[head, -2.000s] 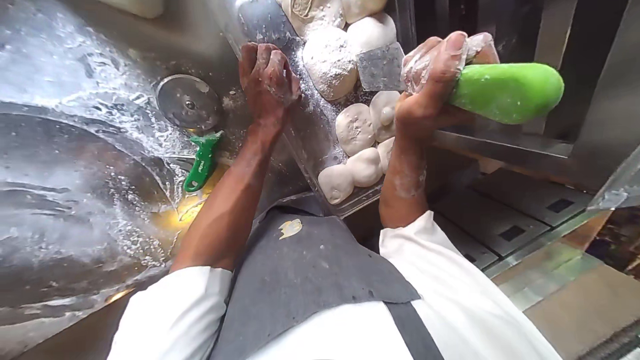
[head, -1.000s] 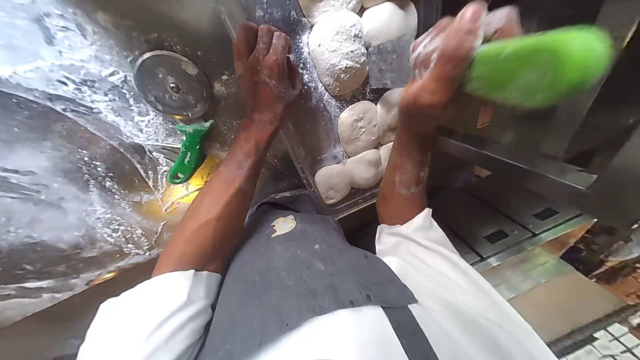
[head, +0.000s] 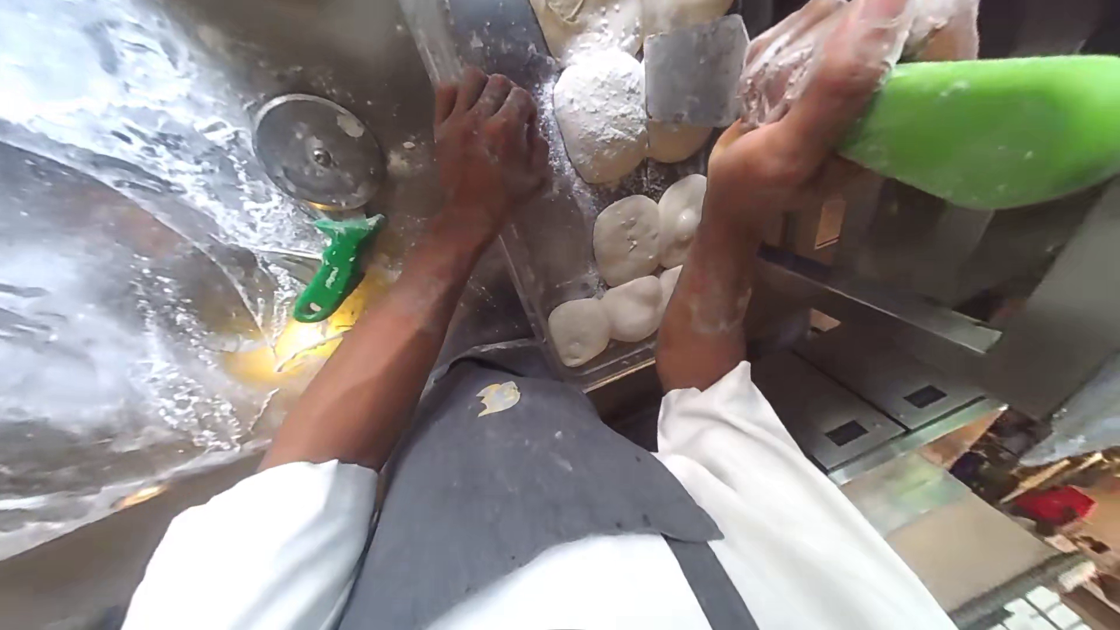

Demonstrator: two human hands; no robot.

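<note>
My left hand (head: 492,140) has its fingers curled over the wall of a clear plastic dough tray (head: 525,280). Floured dough balls (head: 601,114) lie in the tray, with smaller ones (head: 627,236) nearer my apron. My right hand (head: 809,114), dusted with flour, grips a green handle (head: 989,127). A flat metal scraper blade (head: 696,72) is at its fingers, over the dough; whether blade and green handle are one tool I cannot tell. Left of my left forearm lies a pizza cutter, its round blade (head: 319,153) above its green handle (head: 337,267).
The steel worktop (head: 175,262) at left is strewn with flour. At right, a metal rail (head: 884,297) and steel panels (head: 831,402) stand below and beside the tray. My grey apron (head: 525,490) is close to the tray's near end.
My right hand, with the green handle, rose off to the upper right and is now back lower, the blade still near the dough. My left hand stays at the tray wall.
</note>
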